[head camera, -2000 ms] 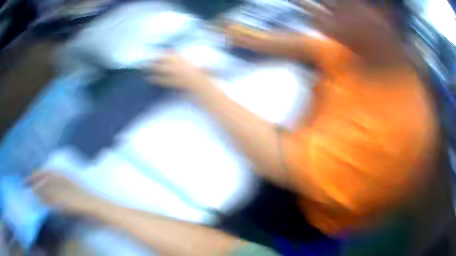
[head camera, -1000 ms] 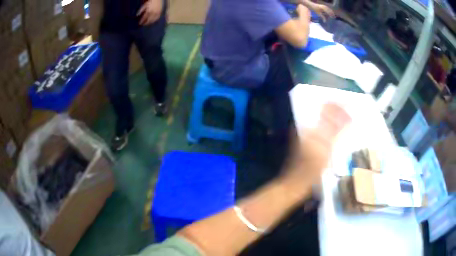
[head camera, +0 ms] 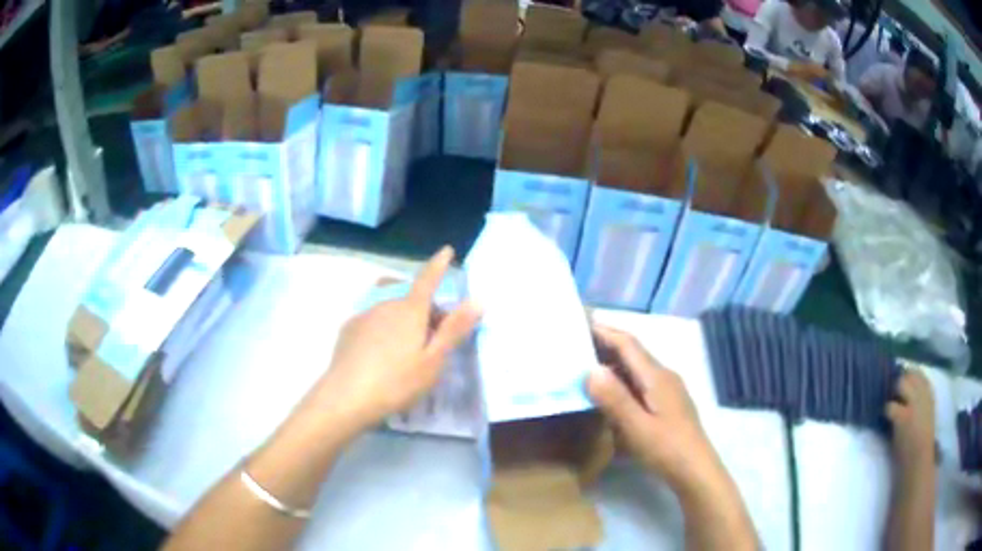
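A light blue and white carton [head camera: 533,334] stands out in front of me, its tapered pale end away from me and its brown flaps hanging open towards me. My right hand [head camera: 646,404] grips its right side. My left hand [head camera: 393,350] is at its left, index finger and thumb spread apart, the thumb tip close to or touching the carton's edge. A flat light blue carton blank [head camera: 436,409] lies on the table, partly under my left hand and the held carton.
Open erected cartons [head camera: 630,248] stand in rows behind the white table [head camera: 291,377]. A stack of flat cartons [head camera: 162,291] lies at left. Dark slim parts [head camera: 802,366] lie fanned at right, with another person's hand [head camera: 913,404] at them. A clear plastic bag [head camera: 899,269] lies behind.
The view has swung from the aisle and blue stools to the table. My left hand, earlier stretched over the table, is now beside a carton, and my right hand now holds that carton.
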